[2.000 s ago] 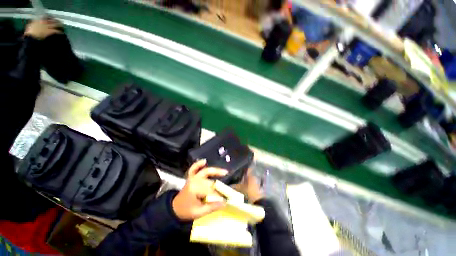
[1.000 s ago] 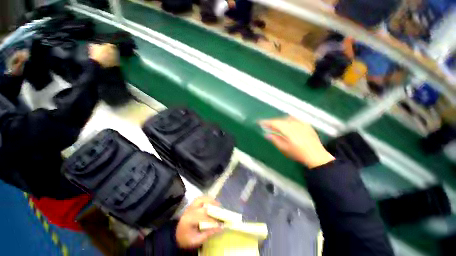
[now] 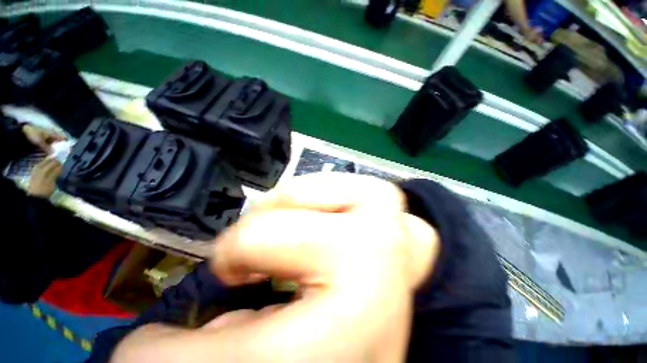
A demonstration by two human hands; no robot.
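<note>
My right hand is very large and blurred, close to the camera, with fingers curled. My left hand is at the bottom edge, partly cut off and covered, meeting the right hand. What either hand holds is hidden; only a small pale-yellow bit shows between them. Black box-shaped units with carry handles stand left of my hands on the bench: a near pair and a pair behind it.
The green belt with white rails runs behind, carrying black units. A perforated strip lies on the silvery bench covering at right. Another person's hands are at left. An open cardboard box sits below the bench.
My right hand has come back from over the belt to meet my left hand, both now near the camera. The yellow paper is almost wholly hidden. A unit stands upright on the belt.
</note>
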